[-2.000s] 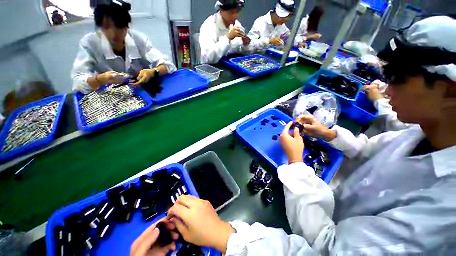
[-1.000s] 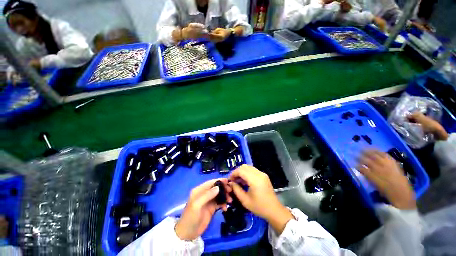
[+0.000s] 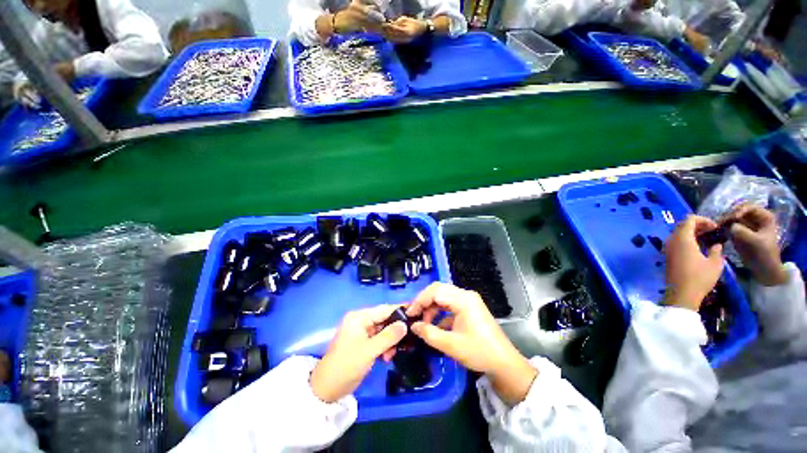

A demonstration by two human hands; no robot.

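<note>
My left hand [image 3: 352,350] holds a black plastic housing [image 3: 398,316] over the lower right part of the blue tray [image 3: 305,311]. My right hand [image 3: 462,333] is at the housing's right side, thumb and fingertips pinched together against it; whether a small insert is between them cannot be told. More black housings [image 3: 336,237], some with silver-white bands, lie along the tray's back and left sides. Some dark parts lie below my hands. A clear plastic tub [image 3: 516,281] of small dark parts stands at the tray's right.
Clear blister trays [image 3: 88,341] are stacked at left. Loose black parts [image 3: 566,311] lie on the bench at right, beside a neighbour's blue tray [image 3: 611,239]; that person's hands [image 3: 695,265] hold a dark part. The green conveyor belt [image 3: 345,155] runs behind, with people and trays beyond it.
The view has swung from the right to face my tray, which now shows whole. My hands stay together at the housing. The neighbour's hands have come together over a part.
</note>
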